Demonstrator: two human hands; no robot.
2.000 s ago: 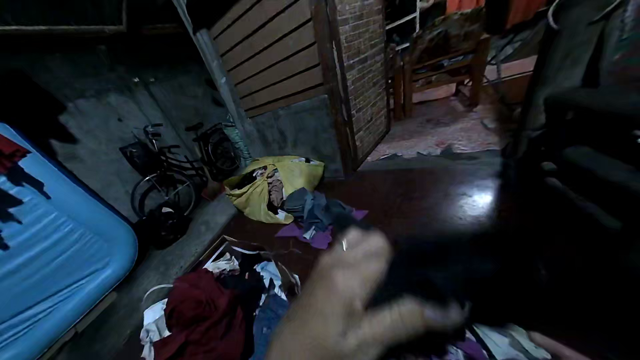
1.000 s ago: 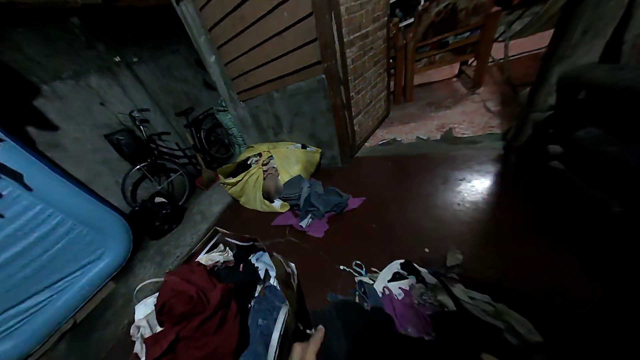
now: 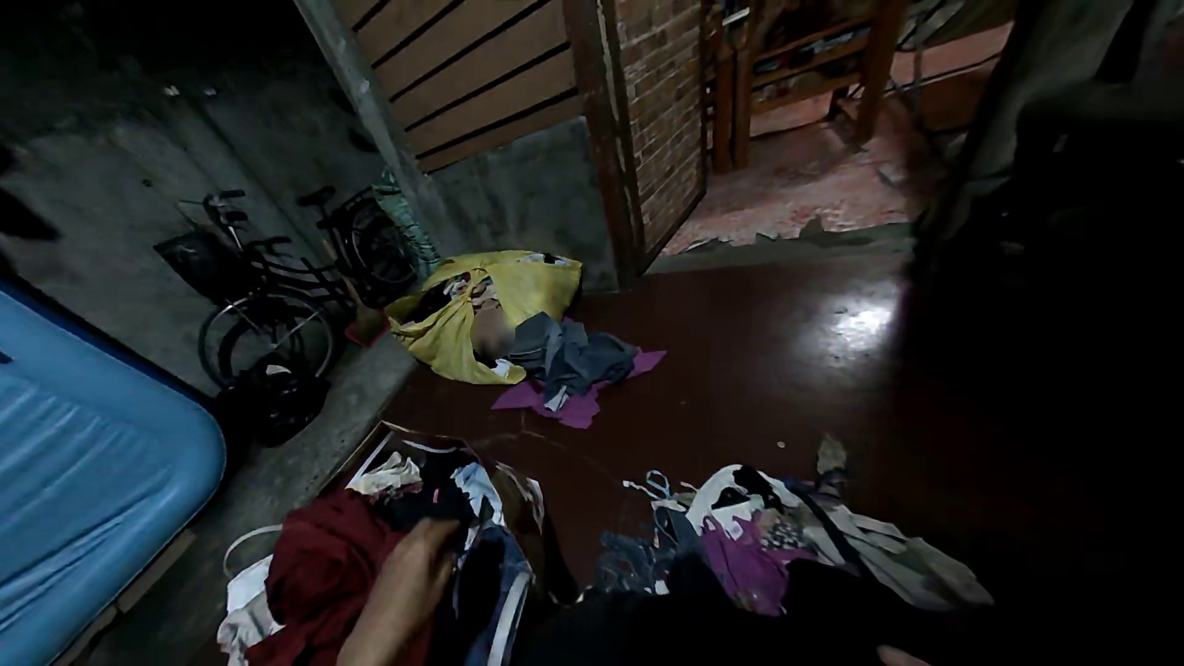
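My left hand reaches into a box or bag heaped with clothes, its fingers hidden among dark cloth beside a dark red garment. Whether it grips anything cannot be seen. Blue denim with a white stripe lies to its right. Only a sliver of my right hand shows at the bottom edge, next to dark cloth. Ahead of it lies a loose pile with a white garment and a purple garment. Farther off, a yellow bag of clothes stands by grey cloth on a purple cloth.
A blue mattress or padded surface is at the left. Bicycles lean near the grey wall. A brick-patterned panel borders a doorway with a raised sill. The right side is very dark.
Two seconds ago my left hand was raised near the middle with dark cloth; now it is down in the clothes at the lower left. The loose pile shows more fully.
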